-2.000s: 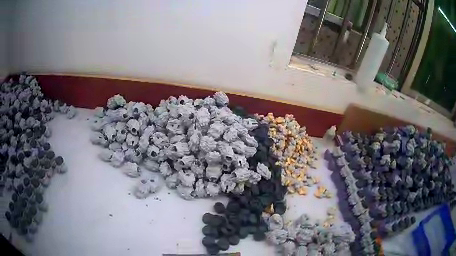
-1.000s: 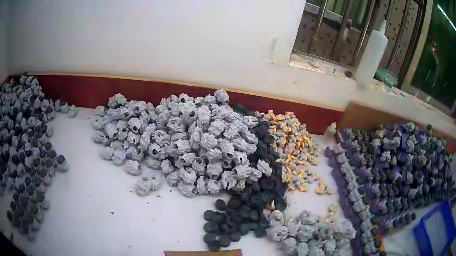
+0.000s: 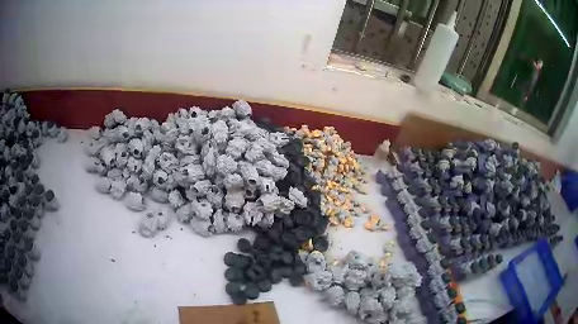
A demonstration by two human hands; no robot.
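Neither of my hands shows in the picture. A large heap of hollow grey shells [image 3: 209, 158] lies on the white tabletop in front of me, several with dark openings facing out. A heap of black round caps [image 3: 269, 256] lies to its right and in front. Small orange-and-white pieces [image 3: 333, 171] lie behind and right of the black caps. A second group of grey pieces [image 3: 361, 285] lies at the front. A brown cardboard piece [image 3: 228, 314] is cut off by the bottom edge.
Grey units with dark ends [image 3: 19, 209] crowd the far left. Purple-and-grey units [image 3: 475, 196] stand in dense rows at right, beside a blue plastic frame [image 3: 532, 278]. A small pale bottle [image 3: 383, 149] stands near the back edge. A white squeeze bottle [image 3: 437, 54] stands on the windowsill.
The view has turned right, so the heaps appear farther left and slightly higher. More of the cardboard and blue frame shows. No heap has visibly changed.
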